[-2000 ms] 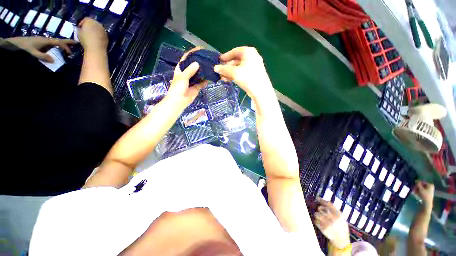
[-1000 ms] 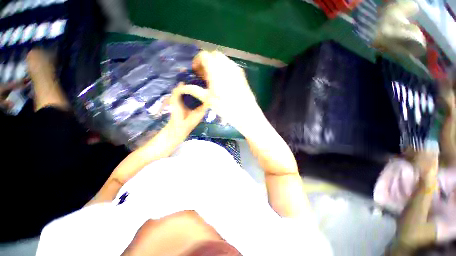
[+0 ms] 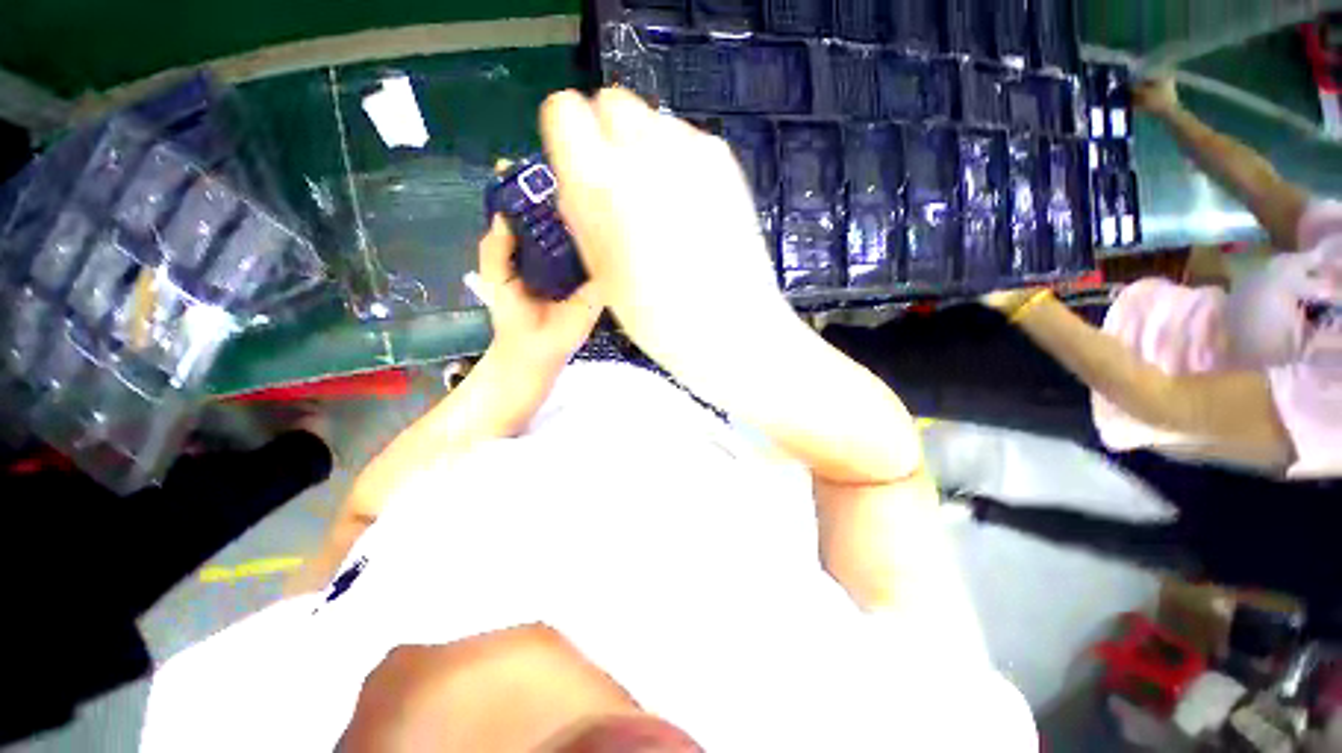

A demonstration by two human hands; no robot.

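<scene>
My left hand (image 3: 527, 305) holds a dark blue-black keypad (image 3: 540, 236) with rows of small keys and a square ring key, facing up. More pieces may lie under it; I cannot tell. My right hand (image 3: 633, 191) is at the keypad's right side, its fingers bent down and partly hidden by the back of the hand, so I cannot tell what they hold. A black housing tray (image 3: 898, 125) with rows of long slots holding dark glossy housings lies just right of my right hand.
Crinkled clear keypad packs (image 3: 133, 265) lie on the left. A white paper scrap (image 3: 395, 112) lies on the green surface (image 3: 280, 147). A co-worker in pink (image 3: 1177, 361) is at the right, reaching to the trays. A red item (image 3: 1155, 662) is on the floor at lower right.
The view has swung right, so the clear packs now sit far left and the black tray is in front. The keypad's keys now show in my left hand.
</scene>
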